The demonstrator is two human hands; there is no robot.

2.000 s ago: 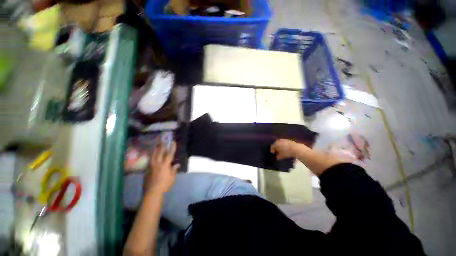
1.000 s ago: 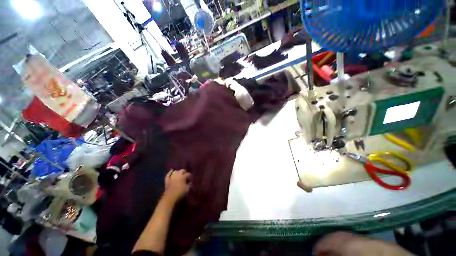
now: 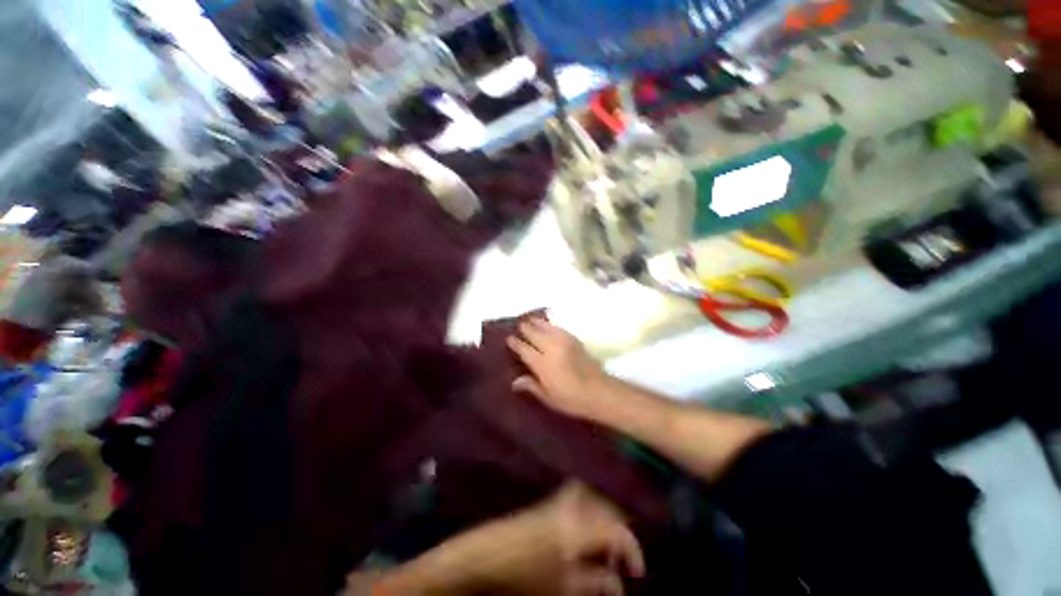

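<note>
A maroon fabric piece (image 3: 507,433) extends from the large maroon and black heap (image 3: 349,338) over the white table's front edge. My right hand (image 3: 559,367) is at its upper corner, fingers over the cloth, and seems to grip it. My left hand (image 3: 593,545) is low in the picture, over the cloth near the front edge, with fingers curled. It is blurred, and whether it holds cloth cannot be told.
The sewing machine (image 3: 756,186) stands on the white table behind my right hand. Scissors with yellow and red loops (image 3: 745,314) lie by its needle area. A black case (image 3: 931,247) lies at the right. A pale band (image 3: 436,184) lies on the heap. A blue fan (image 3: 640,29) is behind.
The view has turned, so the machine sits further left and higher. My right hand has come up onto the maroon cloth. My left hand has moved right and lower, towards the front edge.
</note>
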